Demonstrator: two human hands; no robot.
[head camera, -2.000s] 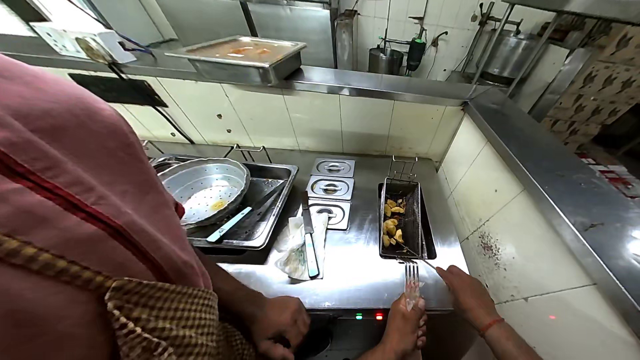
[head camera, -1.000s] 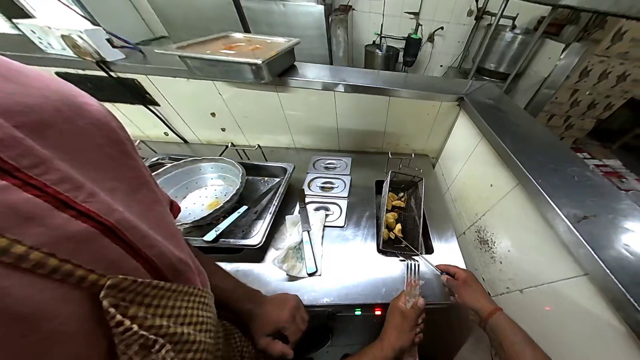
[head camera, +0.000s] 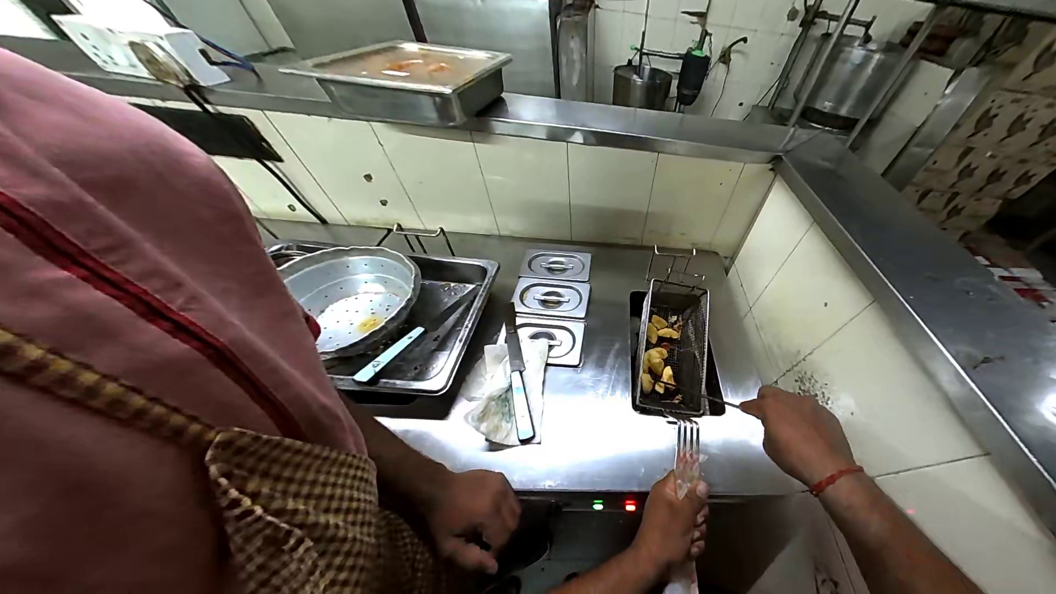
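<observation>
My left hand (head camera: 672, 521) is closed round a metal fork (head camera: 687, 450), its tines pointing up near the counter's front edge. The lower part of what it holds looks whitish and is partly hidden. To the right, my right hand (head camera: 799, 433) grips a thin metal utensil (head camera: 718, 402) that reaches into a wire fryer basket (head camera: 701, 330); the type of its tip cannot be told. Yellow fried pieces (head camera: 657, 360) lie along the basket's left side. The basket sits in a dark rectangular well in the steel counter.
A co-worker's hand (head camera: 474, 516) is left of mine. Lidded steel containers (head camera: 551, 297), a knife (head camera: 521, 404) on a crumpled cloth (head camera: 493, 396), and a tray (head camera: 429, 384) with a perforated bowl (head camera: 355, 297) and another knife (head camera: 388, 356) are on the counter. A raised ledge (head camera: 907, 247) bounds the right.
The basket stood more tilted one second ago and now sits lower in the well. Both my hands keep their holds, with little movement.
</observation>
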